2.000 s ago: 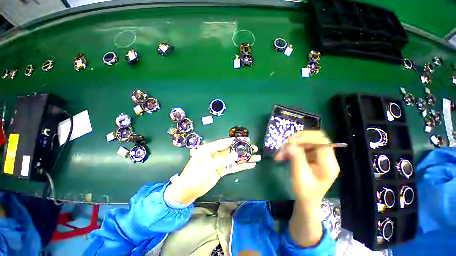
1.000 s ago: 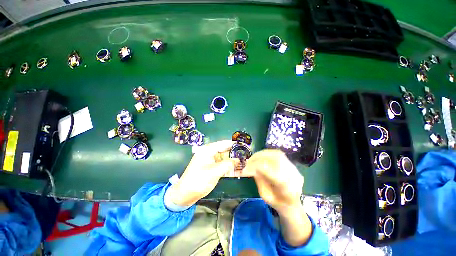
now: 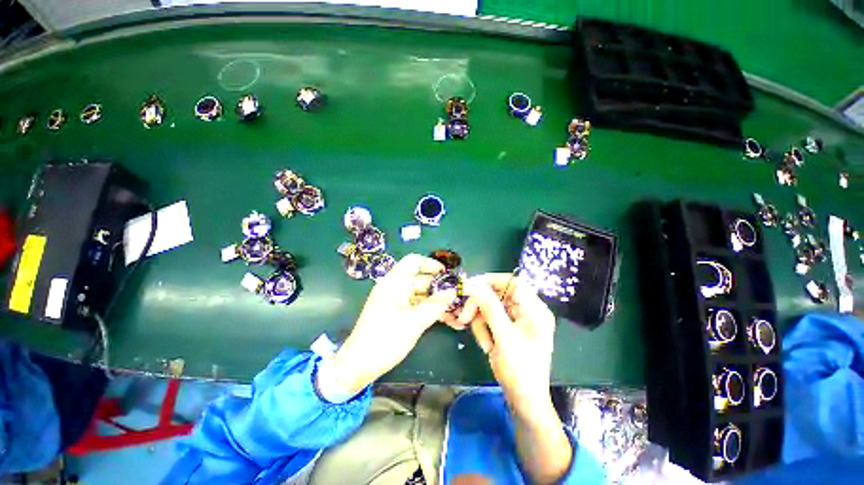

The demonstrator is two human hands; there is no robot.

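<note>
My left hand (image 3: 390, 317) holds an opened round smartwatch unit (image 3: 447, 281) above the green belt near its front edge, with a coppery-brown disc hinged out on the far side. My right hand (image 3: 514, 332) is at the unit's right side, fingertips together at its rim. A thin stick like tweezers shows faintly at these fingers; its tip is hidden. A square black parts box (image 3: 592, 276) with many small white pieces (image 3: 554, 265) stands just right of my right hand.
Opened watch units (image 3: 256, 249) lie in groups left of my hands, with a dark-faced watch case (image 3: 429, 209) beyond them. A black foam tray (image 3: 692, 350) of watch cases stands right, another tray (image 3: 663, 76) far right. A black unit (image 3: 71, 246) and white slip (image 3: 159, 233) are left.
My right hand has moved from over the parts box to the watch unit, and its fingers have shifted at the rim. My left hand still holds the unit, now more covered by fingers.
</note>
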